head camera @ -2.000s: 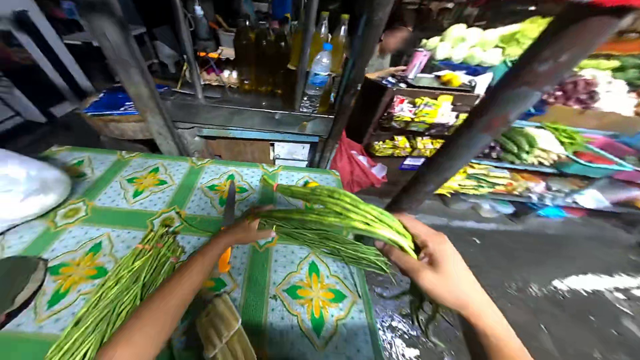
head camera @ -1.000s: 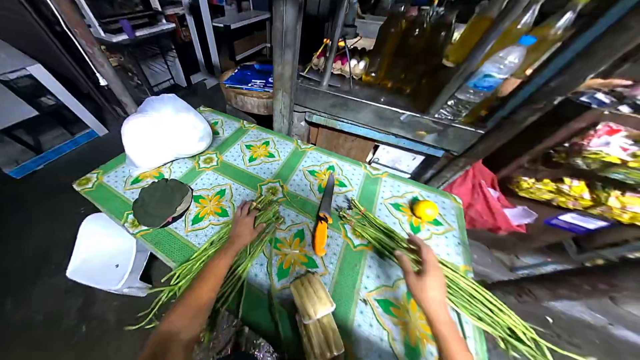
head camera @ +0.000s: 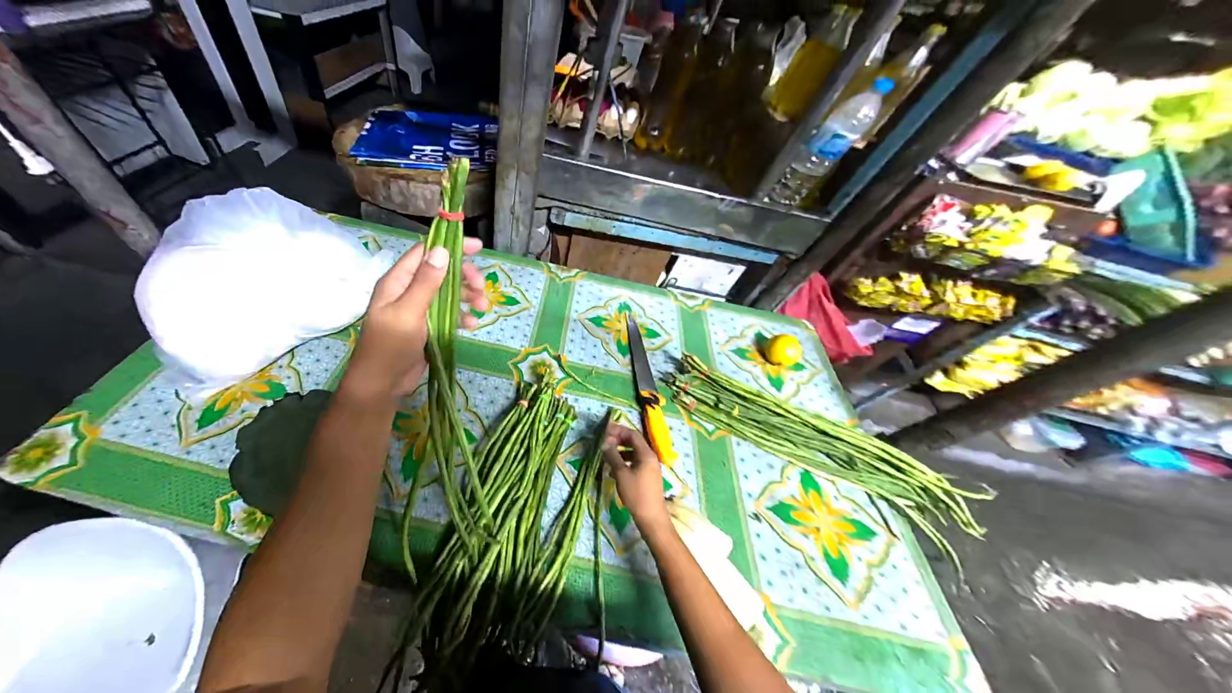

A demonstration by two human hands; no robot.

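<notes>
My left hand (head camera: 419,298) grips a bunch of long green beans (head camera: 445,265), raised upright, with a red band near its top. Below it, a larger pile of long beans (head camera: 515,481) runs to the table's near edge. My right hand (head camera: 632,462) pinches the end of a bean strand (head camera: 597,520) beside that pile. Just right of my right fingers lies a knife (head camera: 650,385) with an orange handle, its blade pointing away. Another bundle of long beans (head camera: 818,438) rests on the right side of the table.
The table (head camera: 144,486) has a green patterned cover. A full white plastic bag (head camera: 255,279) and a dark round object (head camera: 279,448) are at the left, a yellow fruit (head camera: 782,349) at the back right. A white plastic chair (head camera: 96,606) stands at the lower left; produce shelves are beyond.
My left hand has lifted a banded bunch of beans off the table side. My right hand has moved left, away from the right-hand bundle, to a strand by the middle pile.
</notes>
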